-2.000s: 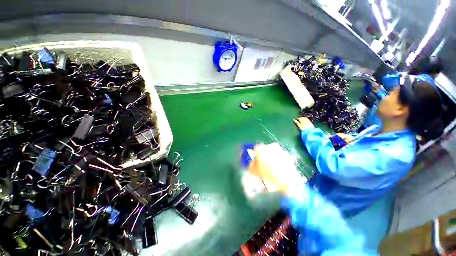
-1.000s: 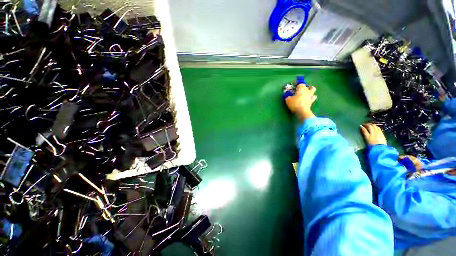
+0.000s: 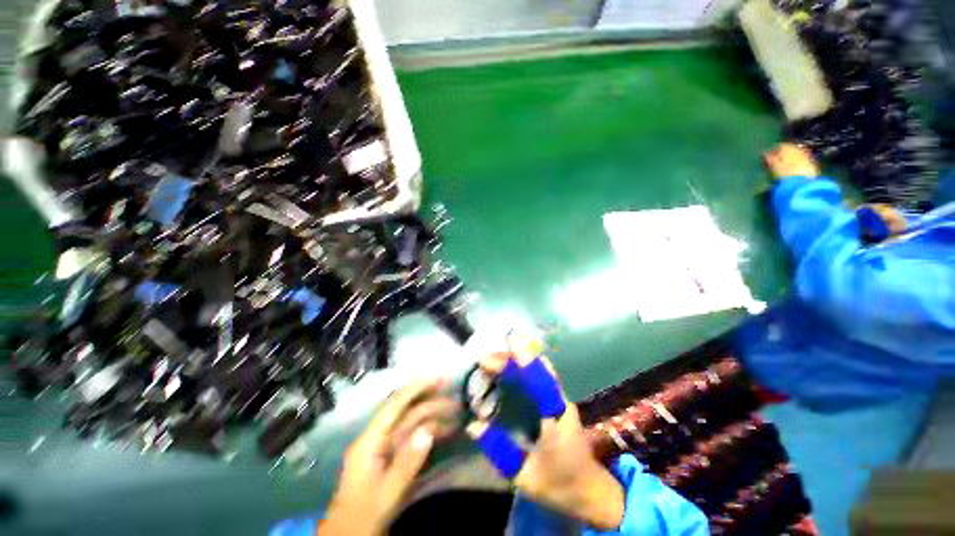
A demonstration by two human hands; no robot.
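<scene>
My right hand point(image 3: 565, 455), with blue wraps on its fingers, is low in the centre, shut on a small dark rounded piece point(image 3: 482, 395). A small yellow spot point(image 3: 535, 348) shows at its fingertips. My left hand point(image 3: 393, 450) is just left of the piece, fingers curled and blurred; whether it grips anything cannot be told. A large heap of black binder clips point(image 3: 209, 304) lies at the left, in and in front of a bin with an off-white rim point(image 3: 390, 99).
A white sheet point(image 3: 670, 262) with small dark marks lies on the green bench point(image 3: 565, 126). A red tray point(image 3: 681, 429) with rows of dark clipped pieces is at the lower right. Another person's hand point(image 3: 793, 162) and blue sleeve are at the right, beside a second clip heap point(image 3: 874, 126).
My right hand has come back from the far side of the bench with the small piece that lay there. My left hand has come into view. The view has tilted down; the clock is out of view.
</scene>
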